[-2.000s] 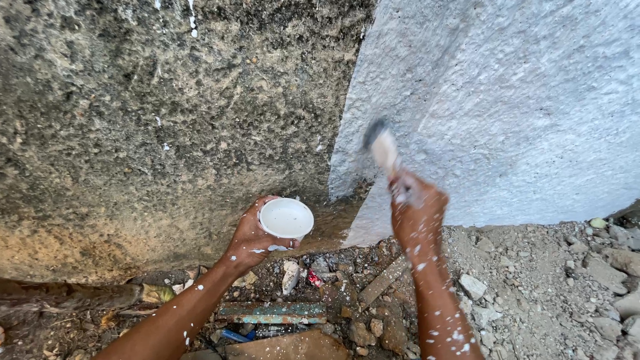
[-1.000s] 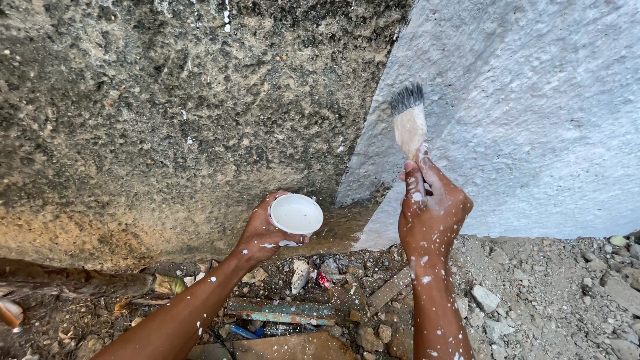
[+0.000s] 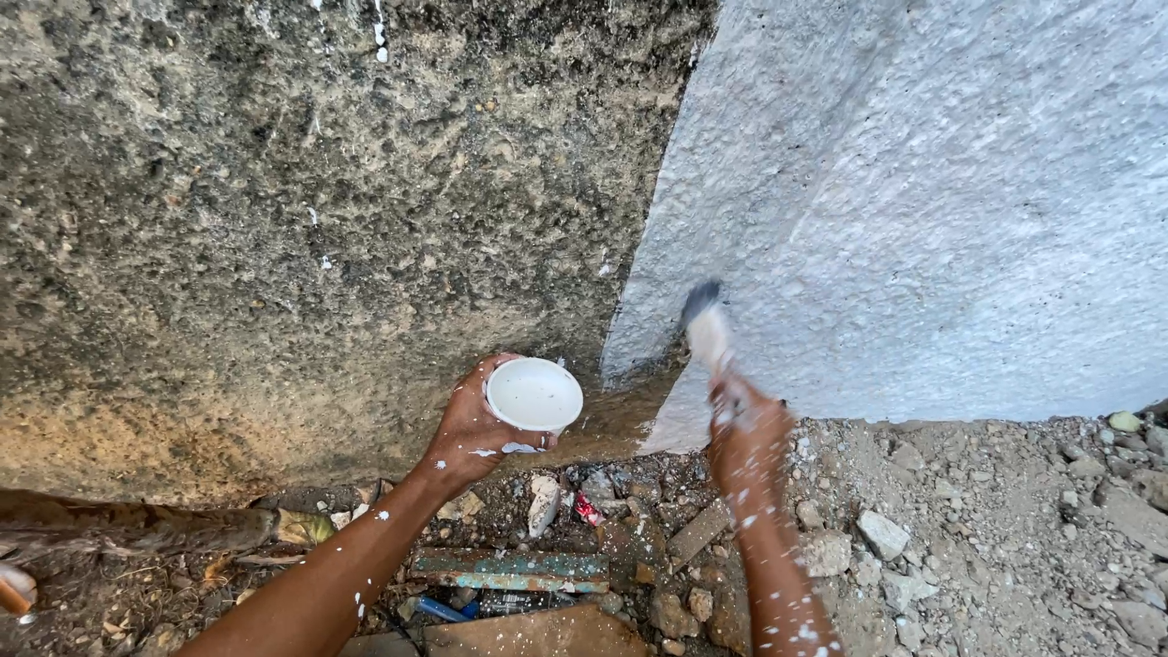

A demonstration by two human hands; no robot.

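My left hand [image 3: 474,429] grips a small white bowl [image 3: 535,394] with white liquid in it, close to the foot of a rough wall [image 3: 365,228]. To its right, my right hand [image 3: 750,424] is closed around the handle of a paintbrush [image 3: 707,324], blurred, its dark bristles pointing up at the wall near the lower edge of the white coat. White paint [image 3: 912,201] covers the wall's right part; the left part is bare, dark and mottled, with a few white drips. White specks dot both forearms.
Along the wall's foot lie rubble and stones [image 3: 882,535], a paint-flecked strip of wood [image 3: 511,570], a brown board [image 3: 538,634], a blue object [image 3: 443,610] and a red scrap [image 3: 589,509]. A brown log or pipe [image 3: 128,525] lies at the left.
Since one second ago, my right hand has brought the brush lower on the wall, near the painted edge. The left hand still holds the bowl in much the same place.
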